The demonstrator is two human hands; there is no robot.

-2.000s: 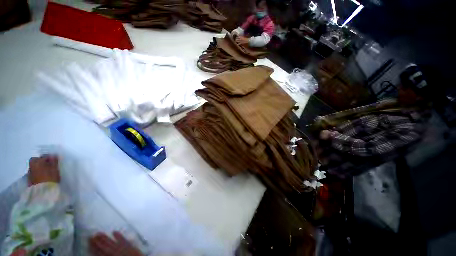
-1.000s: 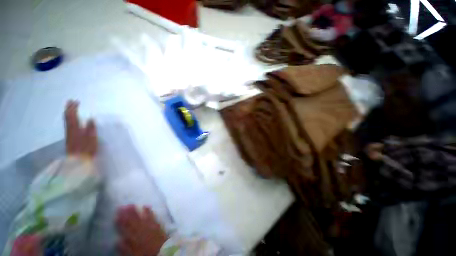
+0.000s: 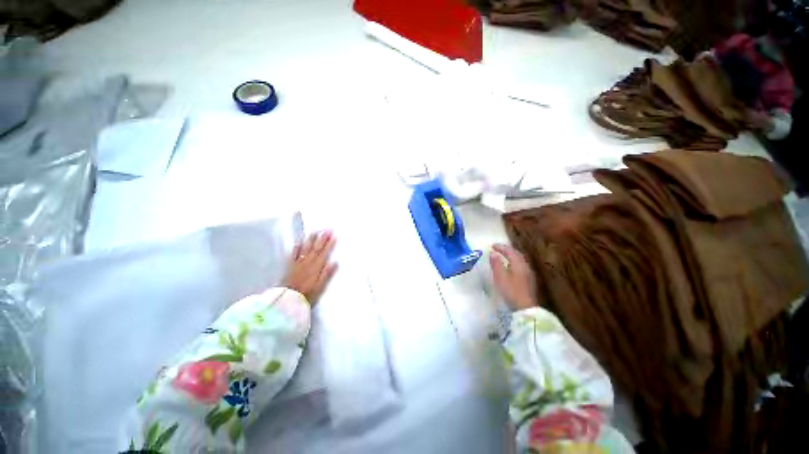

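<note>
White tissue paper (image 3: 142, 301) lies in a folded, wrapped shape in front of me, with more sheets under it. My left hand (image 3: 310, 266) rests flat on its right edge, fingers apart. The blue tape dispenser (image 3: 433, 235) with its yellow-cored roll stands to the right of that hand. My right hand (image 3: 513, 277) is just right of the dispenser's cutting end, fingers bent; whether tape is between them cannot be told. No brown bag can be made out inside the tissue.
A pile of brown bags (image 3: 710, 257) is at right, with a smaller one (image 3: 683, 97) behind. A blue tape roll (image 3: 255, 97), white strips (image 3: 497, 177) and a red box (image 3: 426, 31) lie farther back. Shiny poly bags (image 3: 53, 199) are at left. A person's pink sleeve shows at upper right.
The view has swung left, bringing the poly bags into sight. My right hand has moved from the tissue to beside the dispenser. My left hand is now on the wrapped tissue's right edge.
</note>
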